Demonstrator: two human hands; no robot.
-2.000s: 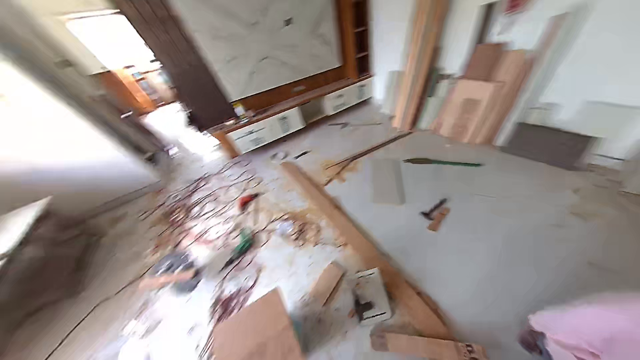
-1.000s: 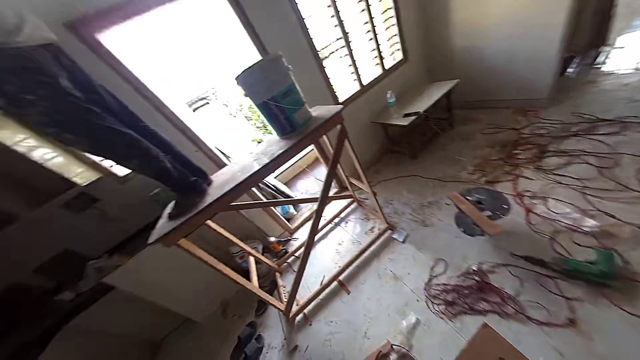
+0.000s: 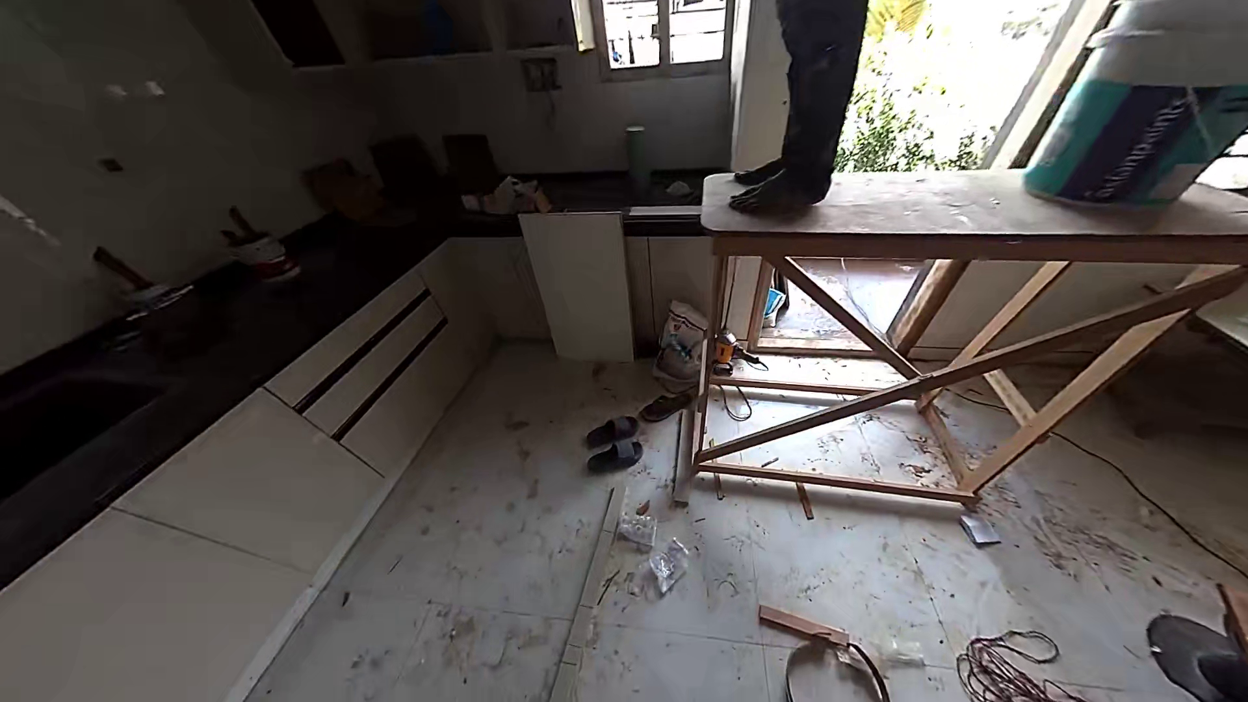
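Observation:
Neither of my hands shows in the head view. A wooden trestle platform (image 3: 916,216) with diagonal braces stands at the centre right. Another person's bare feet (image 3: 780,187) and dark trousers (image 3: 824,83) are at its left end. A paint bucket (image 3: 1121,136), white with a teal and purple label, sits on its right end. Below the platform's left side lie a pair of dark slippers (image 3: 614,444), near a white sack (image 3: 681,343) and a yellow power tool (image 3: 724,347).
A dark countertop (image 3: 336,255) over pale cabinets runs along the left, with paint pots (image 3: 263,257) on it. A pale panel (image 3: 580,288) leans on the far cabinets. On the floor lie a long strip (image 3: 590,595), plastic bags (image 3: 669,565), a wood piece (image 3: 801,624) and coiled cable (image 3: 1009,668).
The view has swung far round, from the cluttered room to the trestle and then the kitchen counter. No hand action shows plainly.

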